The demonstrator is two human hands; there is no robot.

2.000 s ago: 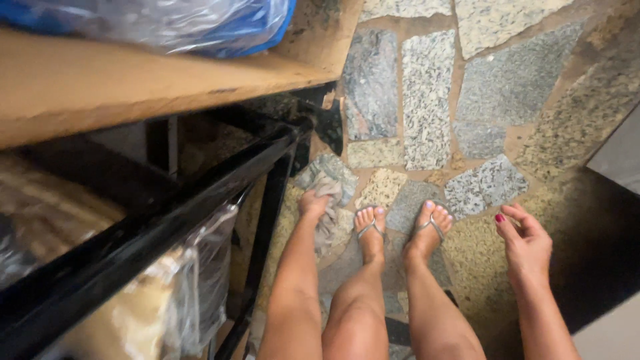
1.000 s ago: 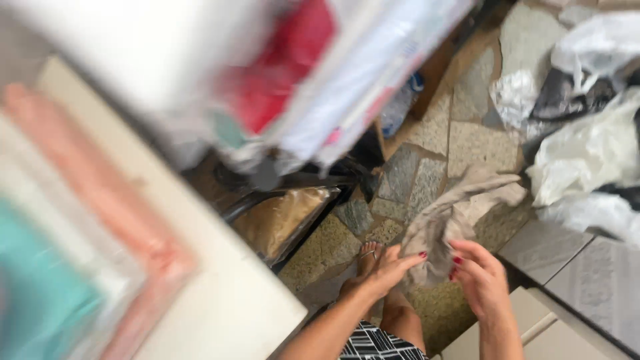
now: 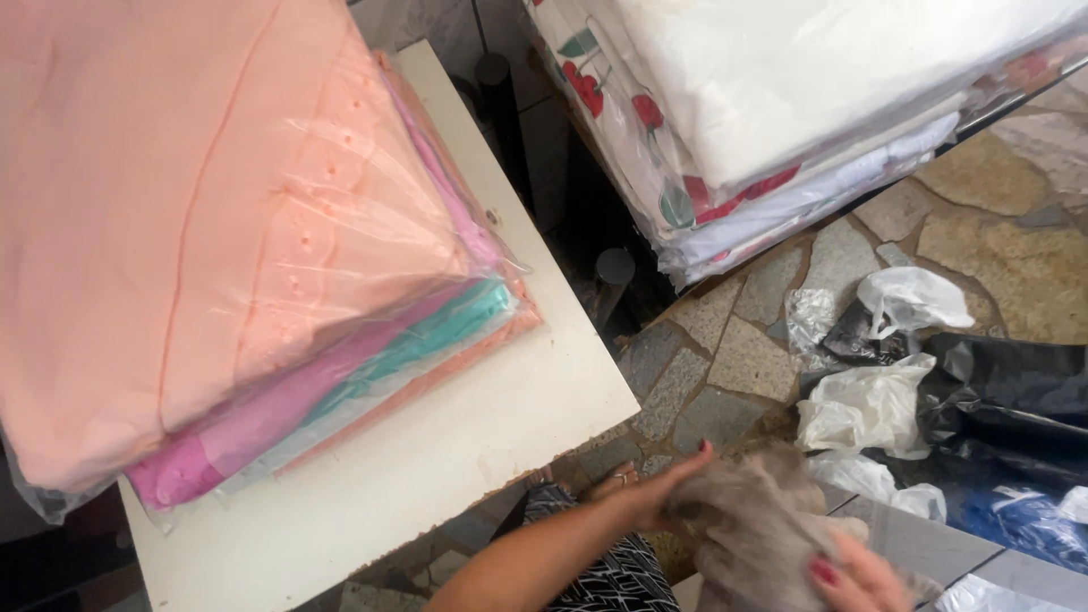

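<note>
A crumpled grey-brown cloth (image 3: 756, 518) is between my two hands at the lower right, blurred by motion. My left hand (image 3: 667, 493) grips its left side, the fingers mostly hidden behind the fabric. My right hand (image 3: 854, 574) holds it at the lower right edge, with the thumb on top. To the left, a stack of folded textiles in clear plastic, with a peach one (image 3: 229, 221) on top and pink and teal ones below, lies on a white board tabletop (image 3: 510, 408).
Plastic-wrapped white textiles with a cherry print (image 3: 765, 85) are stacked at the upper right. White plastic bags (image 3: 867, 408) and black bags (image 3: 1011, 382) lie on the stone floor (image 3: 756, 357) at right. A grey tiled surface (image 3: 926, 535) is at the lower right.
The cloth, near the floor in my left hand two seconds ago, is now up between both hands. The view has swung toward the white tabletop and the textile stacks.
</note>
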